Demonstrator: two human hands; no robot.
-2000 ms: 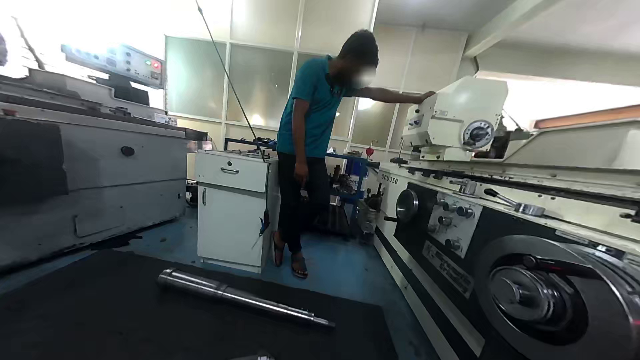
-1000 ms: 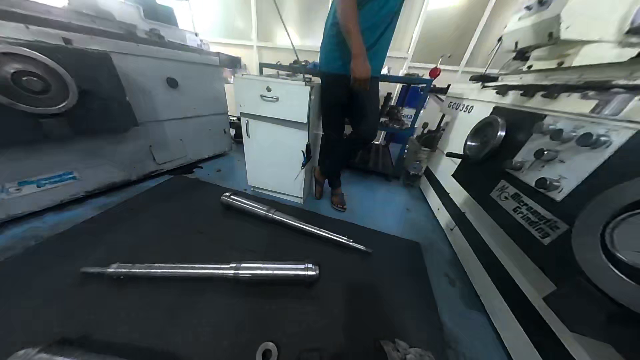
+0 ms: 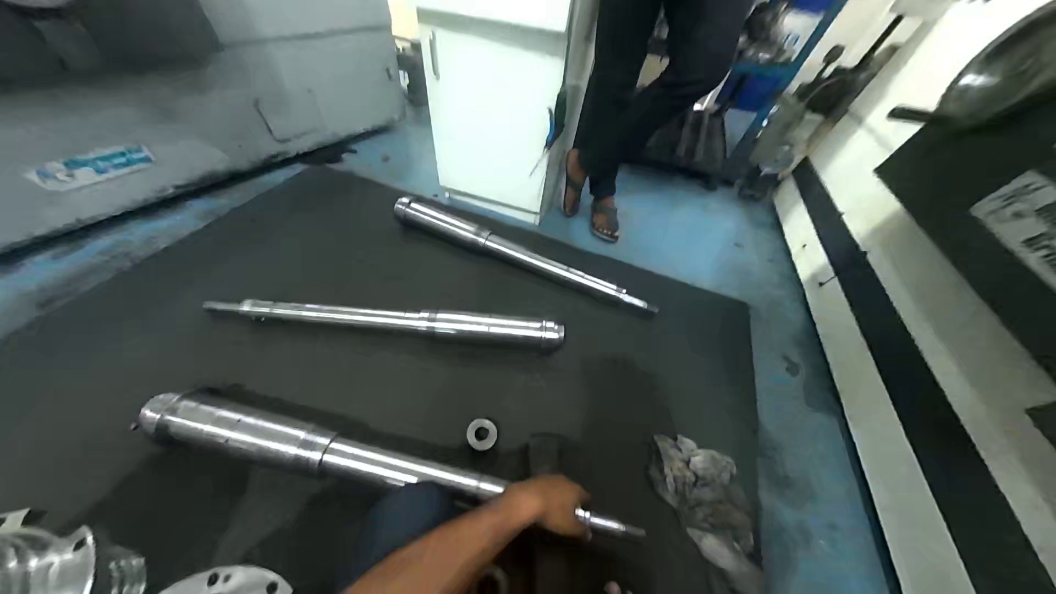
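My left hand is closed around the narrow part of the nearest steel spindle shaft, close to its thin right end. That shaft lies slanting on the black mat, with its thick end at the left. Only a fingertip of what seems to be my right hand shows at the bottom edge. A small steel ring lies just beyond the held shaft. Farther off are a second steel shaft, roughly level across the view, and a third shaft, slanting down to the right.
A crumpled grey rag is on the mat's right side. Flanged metal parts sit at the lower left. Past the mat stand a white cabinet and a person in sandals. Machines flank both sides, the right one close by.
The view has tilted down strongly toward the mat. My left hand, out of sight in both earlier frames, is now on the nearest shaft.
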